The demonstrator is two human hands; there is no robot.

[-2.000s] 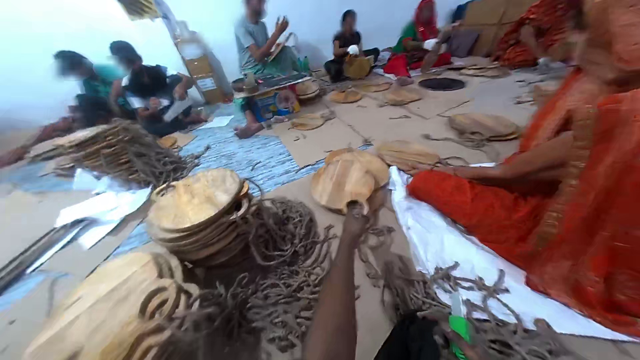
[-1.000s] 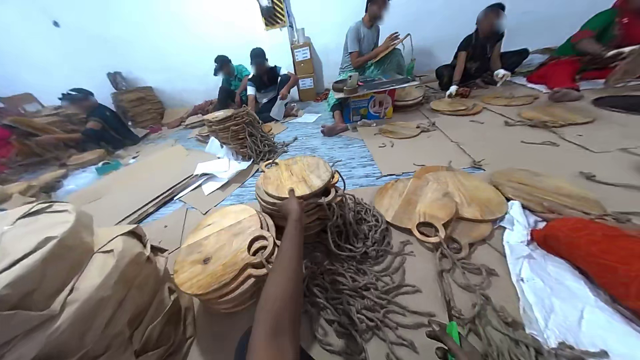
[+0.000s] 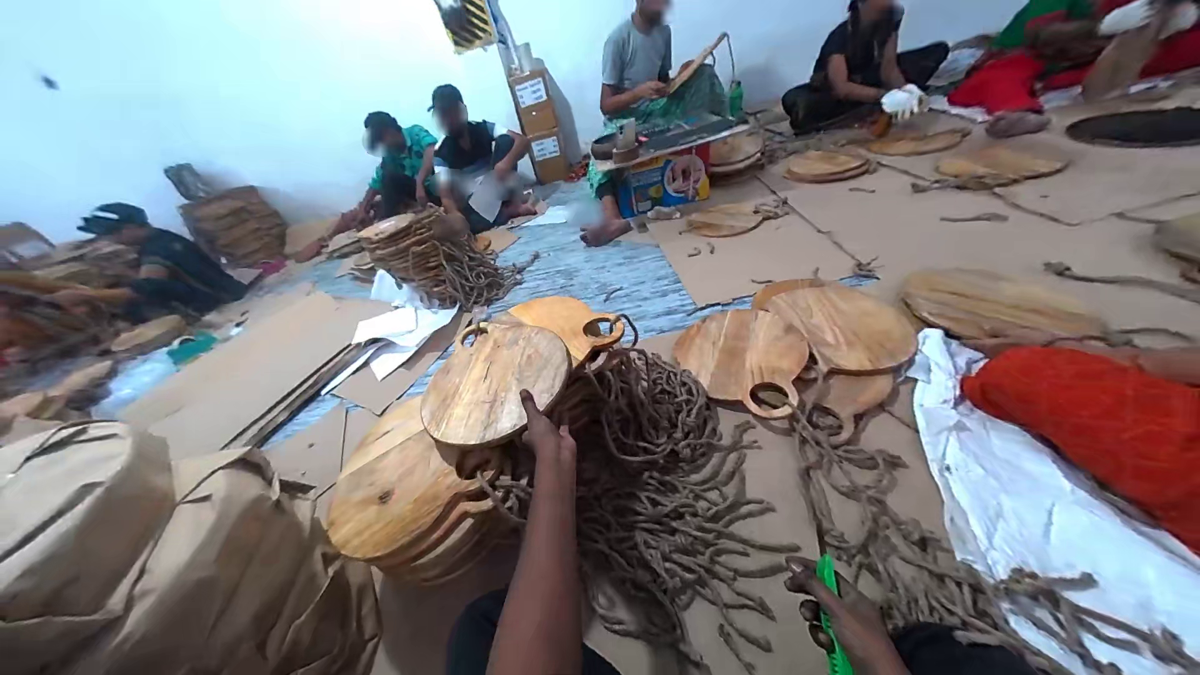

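My left hand [image 3: 548,431] grips the near edge of a round wooden board [image 3: 495,382], its thumb on top, tilted above the stacks. Behind it another round board [image 3: 561,323] with a ring handle lies on a pile. A stack of round boards [image 3: 398,487] stands at lower left. Beside my left arm spreads a heap of knotted brown ropes [image 3: 666,487]. My right hand [image 3: 844,609], low at the right, holds a green-handled tool [image 3: 827,600]; its working end is unclear. Just beyond it lie more rope pieces [image 3: 900,534] and overlapping round boards [image 3: 745,356].
Brown paper-wrapped bundles [image 3: 216,562] fill the lower left. White cloth [image 3: 1012,497] lies at right beside a person's red garment [image 3: 1097,422]. Further off are white papers [image 3: 403,323], a roped board stack [image 3: 422,258], cartons [image 3: 539,122] and several seated people on cardboard sheets.
My left hand now holds a board raised and tilted; a second ago it was on the top of the board pile. The view has swung left since two seconds ago.
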